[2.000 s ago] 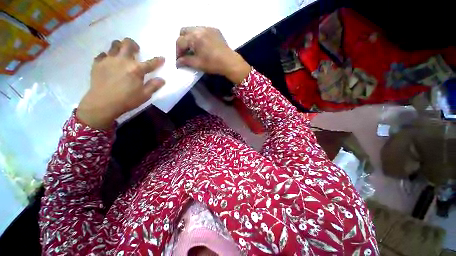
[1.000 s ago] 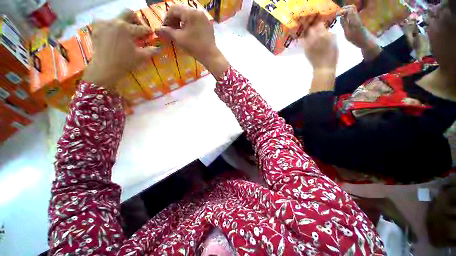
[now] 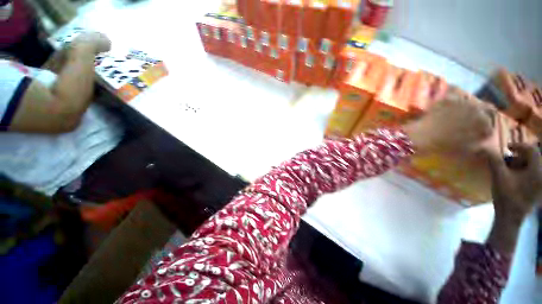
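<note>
A row of orange product cartons (image 3: 386, 86) stands on the white table at the right, with yellow-orange sides facing me. My left hand (image 3: 454, 122) is over the carton tops, blurred, its fingers towards the right part of the row. My right hand (image 3: 517, 181) is beside it at the right edge of the picture, its fingers bent at the carton tops. The hands are close together. Blur hides their fingertips and anything small between them.
More orange cartons (image 3: 261, 47) are stacked at the far side, with a red container (image 3: 375, 12) behind. A black-and-white patterned group with orange sides (image 3: 128, 71) lies near a coworker's arm (image 3: 71, 89) at left. The table's dark front edge (image 3: 226, 172) runs diagonally below.
The view has swung left, so the row and both hands now appear at the right. From the white sheet two seconds ago, my hands moved to the cartons and are still there.
</note>
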